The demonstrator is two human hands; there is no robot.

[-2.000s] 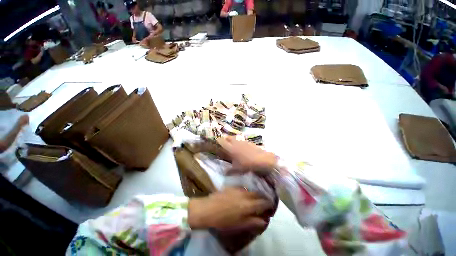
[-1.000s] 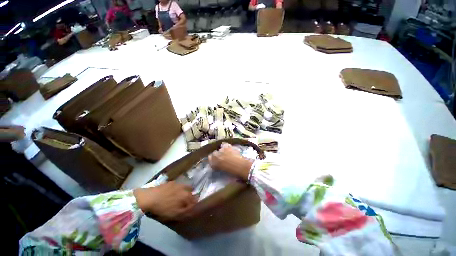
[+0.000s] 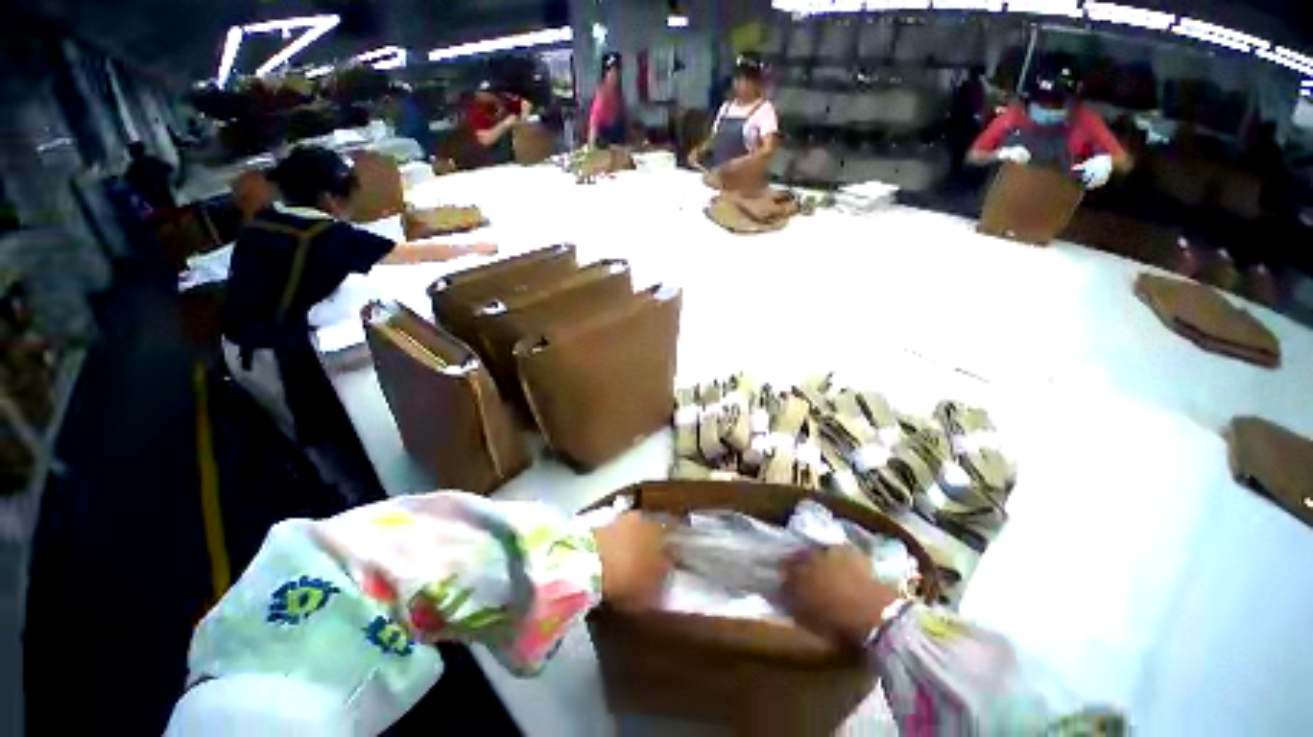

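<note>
A brown handbag [image 3: 727, 677] stands open-topped at the table's near edge, its dark oval rim facing up. Shiny whitish stuffing [image 3: 727, 554] fills the opening and stretches between my hands. My left hand [image 3: 631, 562] is at the left side of the opening, blurred, holding the stuffing's left end. My right hand [image 3: 835, 590] is at the right side of the opening, fingers closed on the stuffing. Fingertips of both hands are partly hidden in it. A heap of tan straps with white bands [image 3: 850, 446] lies just behind the bag.
Several stuffed brown bags [image 3: 598, 374] stand upright at left on the white table [image 3: 1094, 576]. Flat bags [image 3: 1207, 317] lie along the right. A person in dark clothes [image 3: 295, 274] reaches over the left edge; others work at the far side. A dark aisle with a yellow line [image 3: 209, 475] is at left.
The view has swung left, showing the aisle and another worker. The bag, first tilted under my hands, is now upright and open, with both hands at its stuffing.
</note>
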